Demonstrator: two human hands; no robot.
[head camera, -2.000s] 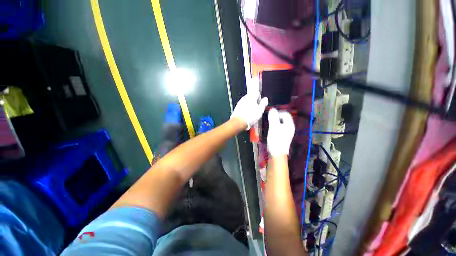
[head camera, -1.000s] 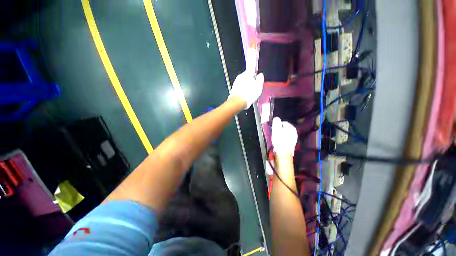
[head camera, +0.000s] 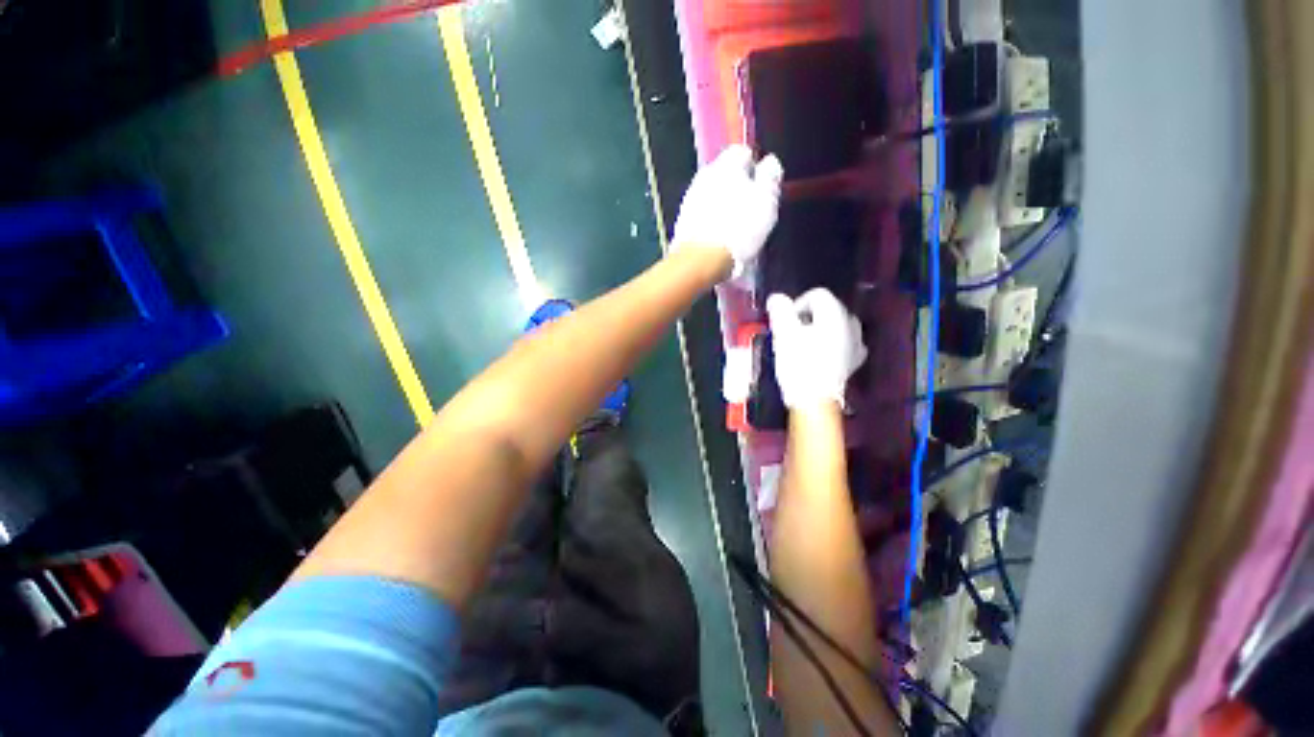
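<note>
My left hand (head camera: 728, 213), in a white glove, is at the front edge of the pink-matted shelf (head camera: 702, 87), its fingers curled by the edges of two flat black units. My right hand (head camera: 817, 346), also gloved, is lower in the picture with bent fingers, over the lower end of the nearer black unit (head camera: 814, 248). Whether either hand grips a unit is not clear. Another black unit (head camera: 814, 108), with an orange-red edge, lies above. A smaller dark unit (head camera: 768, 382) with a white label (head camera: 738, 374) is beside my right hand.
Power strips (head camera: 1013, 331) with black adapters and a blue cable (head camera: 934, 288) run behind the units. Black cords (head camera: 793, 612) cross my right forearm. A grey beam (head camera: 1138, 360) is at right. A blue stool (head camera: 108, 295) and black bins (head camera: 288, 468) stand at left.
The view has shifted along the shelf, and different units lie by my hands. My left hand has moved up a little and further over the shelf. Black cords now hang lower, across my right forearm.
</note>
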